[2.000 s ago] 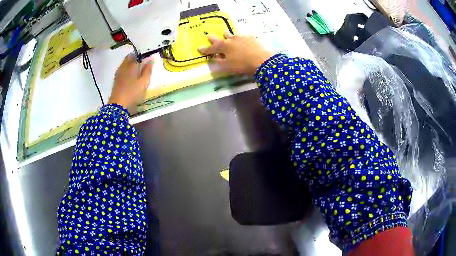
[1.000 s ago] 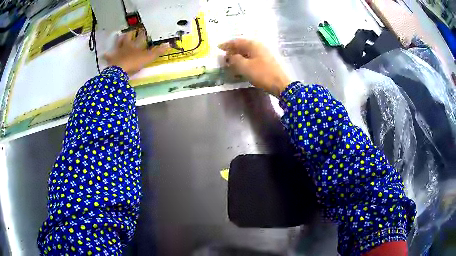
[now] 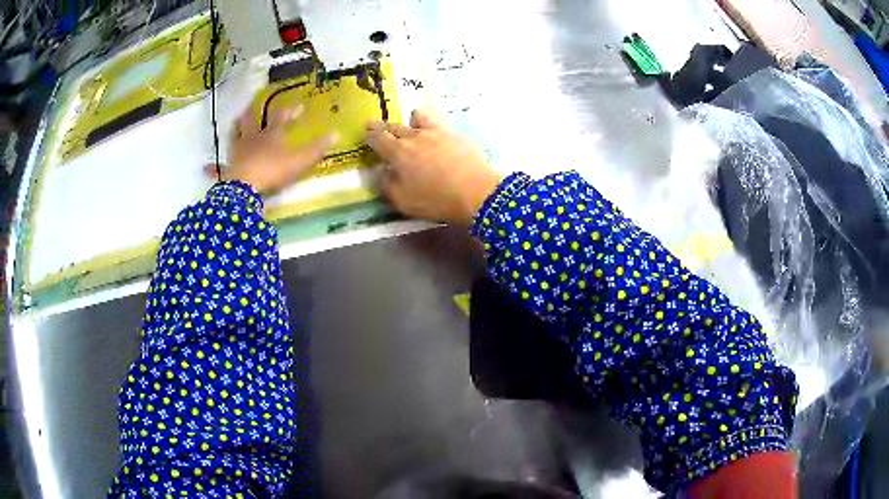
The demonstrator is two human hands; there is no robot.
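The yellow sewing template [image 3: 336, 115] lies under the sewing machine head, its flap down, with a black-outlined slot. The presser foot and needle area [image 3: 370, 74] is at the template's far right part. My left hand [image 3: 271, 151] lies spread, palm down, on the template's left side. My right hand [image 3: 424, 166] rests on its near right corner, fingers slightly bent. Neither hand grips anything that I can see. The white template base board [image 3: 107, 219] lies under the template. Whether a panel is inside is hidden.
A stack of black panels [image 3: 512, 346] lies on the grey table, partly under my right sleeve. A clear plastic bag [image 3: 770, 185] with black pieces is at right. A green item [image 3: 641, 56] and black scraps [image 3: 704, 73] are beyond it. A black cord [image 3: 214, 107] hangs at left.
The board and template have shifted relative to the machine head, so more of the yellow template shows near me. My right hand has moved left onto the template; my left hand moved with it.
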